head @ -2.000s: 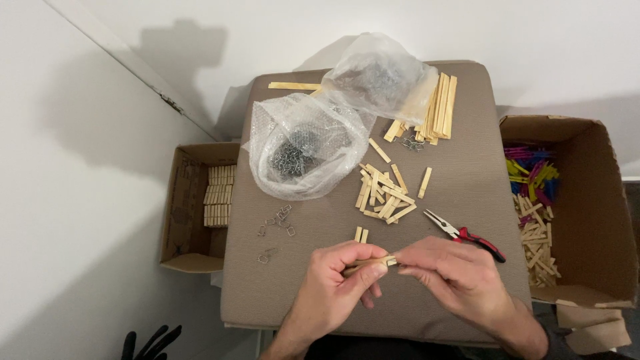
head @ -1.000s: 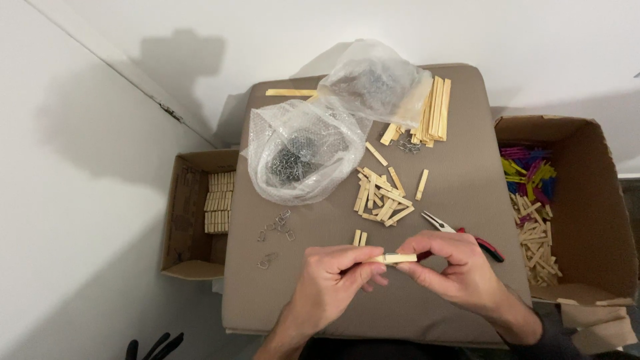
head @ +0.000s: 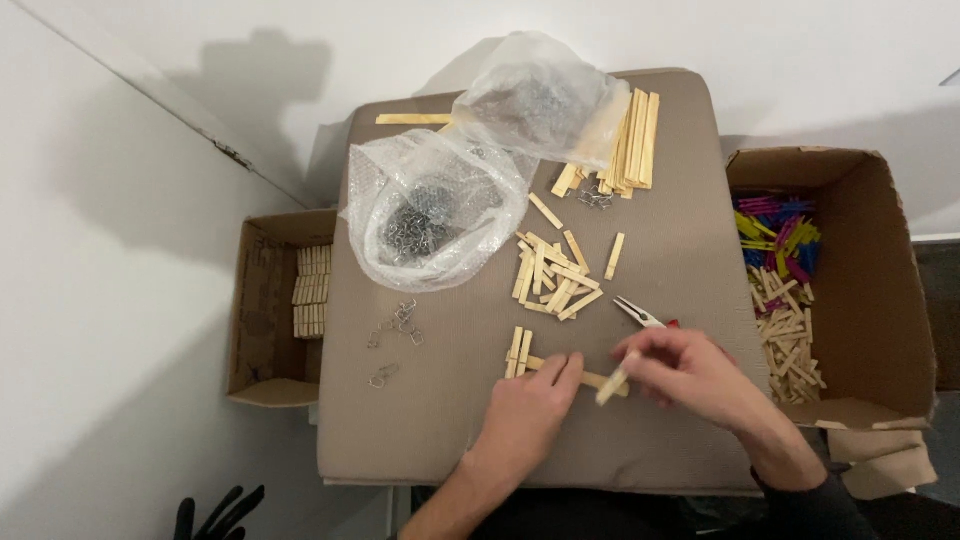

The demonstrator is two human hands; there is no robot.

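Note:
My right hand (head: 679,375) holds a wooden clothespin (head: 613,385), slightly blurred, over the right end of a flat wooden strip (head: 592,378). The fingers of my left hand (head: 534,409) press on the middle of that strip. Two clothespins (head: 519,352) sit side by side across its left end. Beyond my hands lies a loose pile of wooden clothespin pieces (head: 559,276). Needle-nose pliers (head: 637,311) with red handles lie partly behind my right hand. Wire springs (head: 403,322) are scattered left of my left hand.
A bubble-wrap bag of springs (head: 439,210) and another translucent bag (head: 536,105) lie on the cushioned surface (head: 420,442). Long wooden strips (head: 634,142) are stacked behind. Cardboard boxes stand either side: the left one (head: 259,300) holds rows of clothespins, the right one (head: 870,300) colored and wooden ones.
My hands, together on a clothespin before, have parted. The right has carried a clothespin rightward; the left now rests on the flat strip.

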